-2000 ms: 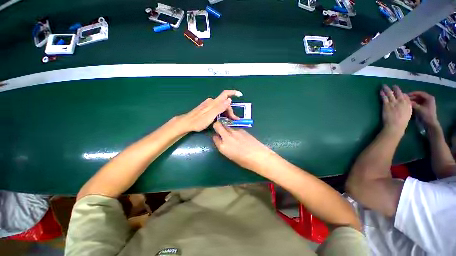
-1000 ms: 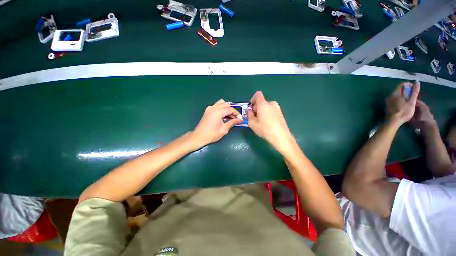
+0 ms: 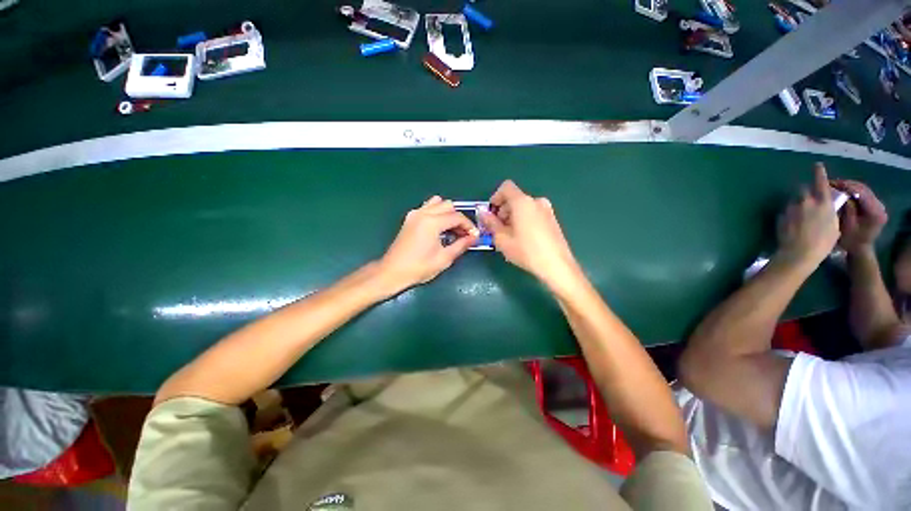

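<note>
A small white housing with a dark window lies on the green work surface in front of me, held between both hands. Part of a blue battery shows at its lower right edge. My left hand grips the left side, with fingertips over the window. My right hand grips the right side, its thumb and fingers pinched on the housing near the battery. The fingers hide most of the unit, and the small parts inside cannot be told.
A white rail separates the work surface from the green belt, which carries several unfinished units. A grey metal post slants at upper right. Another person's hands work at right. A red stool is below.
My right hand has moved from below the housing to its right side since the oldest frame, and both hands now hold it. Belt units have shifted right. The neighbour's hands have moved.
</note>
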